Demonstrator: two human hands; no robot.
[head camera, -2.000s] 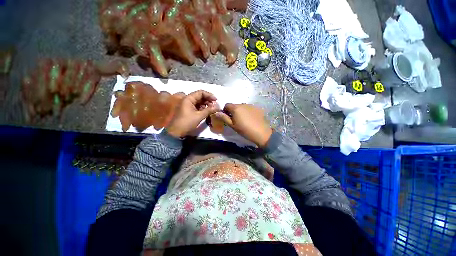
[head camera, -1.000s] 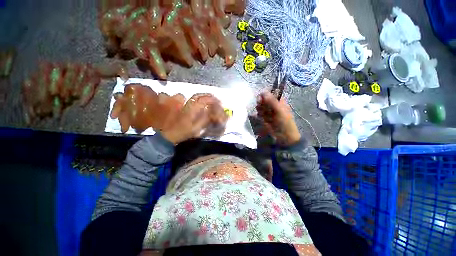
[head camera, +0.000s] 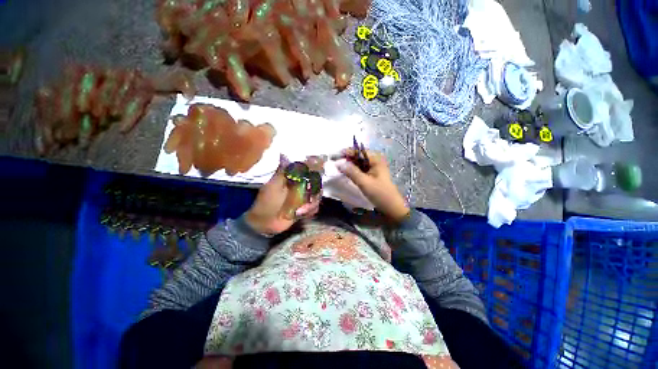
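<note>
My left hand (head camera: 278, 205) holds a soft orange-brown body with a dark, shiny, yellow-green topped fitting (head camera: 303, 177), over the near edge of the bench. My right hand (head camera: 375, 184) is just right of it, its fingers closed on a thin dark pointed tool, likely snips (head camera: 358, 154), pointing up. A pile of orange-brown bodies (head camera: 220, 140) lies on the white sheet (head camera: 303, 124), left of my hands. Exactly how the fitting joins the body is too blurred to tell.
A big heap of bodies (head camera: 252, 43) and a side bunch (head camera: 90, 104) lie behind and left. Yellow-tagged black pieces (head camera: 376, 65) sit beside the cord hank (head camera: 436, 65). White cloths (head camera: 512, 169) and cups (head camera: 579, 108) are right. Blue crates (head camera: 534, 288) stand below; the left one holds rows of pieces.
My left hand has left the sheet and moved nearer me, now holding the dark-topped body. My right hand has moved left towards it with the tool. The view has shifted slightly.
</note>
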